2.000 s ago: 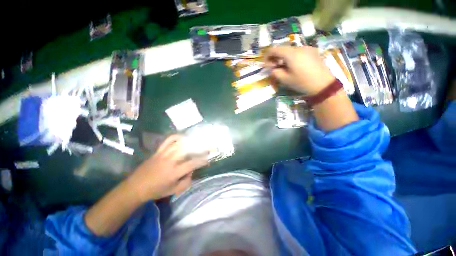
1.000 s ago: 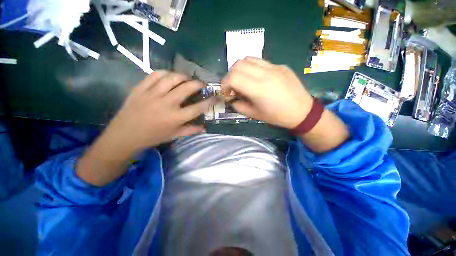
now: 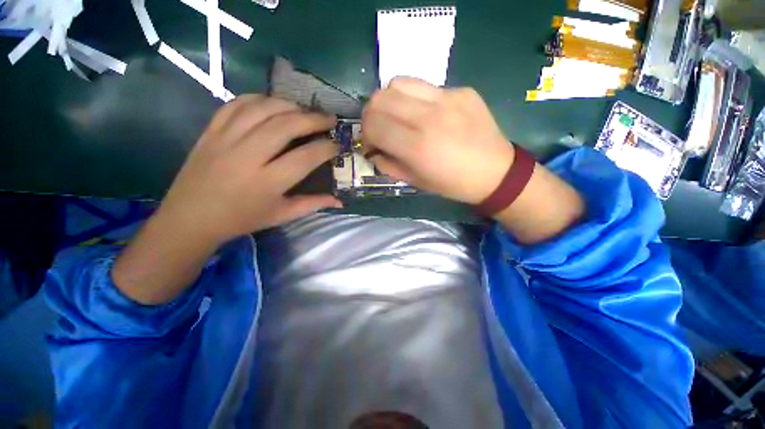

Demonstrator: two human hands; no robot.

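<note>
A phone mid-frame (image 3: 362,178) lies at the bench's front edge before me, its right part covered by my right hand. My left hand (image 3: 260,159) is at its left end, thumb and fingers spread around that end, with fingertips at its edge. My right hand (image 3: 428,142) is over the frame, fingers bent, fingertips down near its middle; whether they pinch a small part is hidden. A grey-brown cloth or pad (image 3: 306,90) lies just beyond the frame. A white spiral notepad (image 3: 413,43) lies beyond my right hand.
Flex cables on white backing strips (image 3: 587,59) lie at the upper right. Another phone frame (image 3: 642,149) lies near my right sleeve, with more frames (image 3: 669,50) behind it and clear plastic film (image 3: 748,180) at the far right. Loose white strips (image 3: 191,71) lie at the upper left.
My right hand has left the flex cables at the right and come down over the phone frame. My left hand has spread at its left end. The view has tilted down.
</note>
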